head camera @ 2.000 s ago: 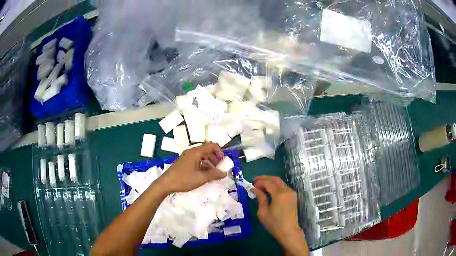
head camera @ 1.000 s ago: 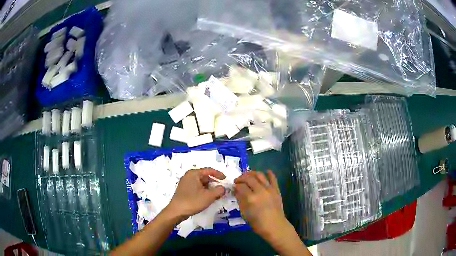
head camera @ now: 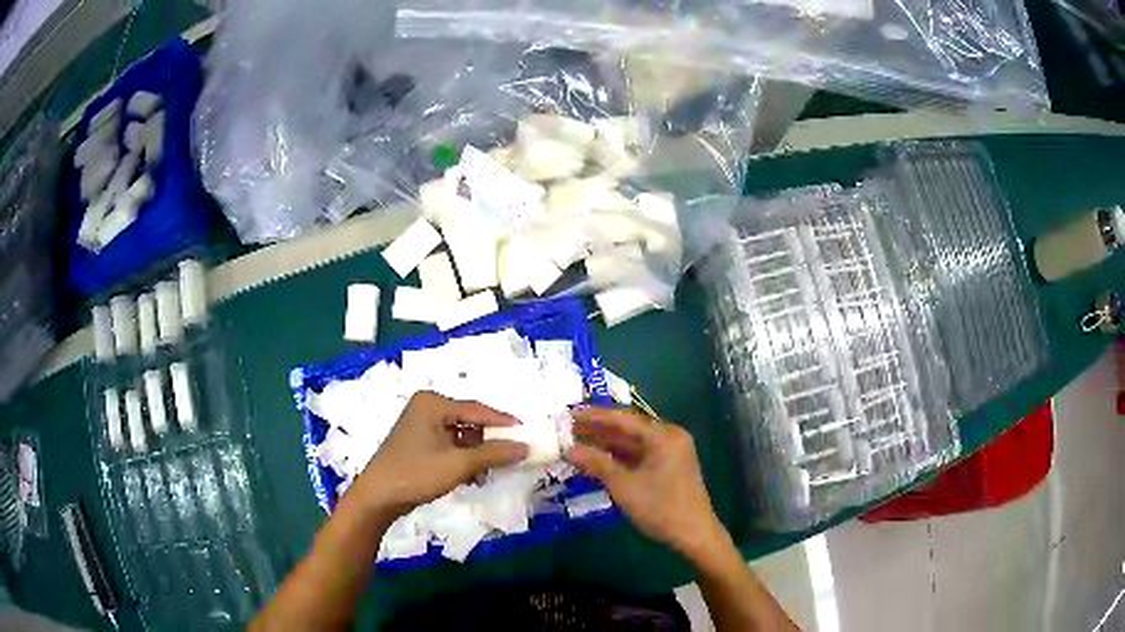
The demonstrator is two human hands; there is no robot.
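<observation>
My left hand [head camera: 450, 451] and my right hand [head camera: 629, 463] are close together over the near blue bin [head camera: 426, 559]. Between their fingertips they hold a small white piece [head camera: 533, 438], roughly cylindrical and lying level. Both hands grip it, my left at its left end and my right at its right end. Fingers hide its ends, and any stem inside cannot be seen. The bin is full of flat white pads [head camera: 475, 370]. Some pads lie under my hands.
Cream blocks [head camera: 531, 235] spill from a clear bag [head camera: 296, 148] behind the bin. The left tray [head camera: 185, 494] holds white cylinders [head camera: 183, 395]. The right tray [head camera: 820, 358] holds thin stems. A far blue bin [head camera: 185, 161] stands upper left, a tan roll [head camera: 1071, 247] far right.
Two seconds ago my hands were apart; they came together over the bin. Since one second ago the white piece looks more like a smooth cylinder. The camera view has shifted and tilted.
</observation>
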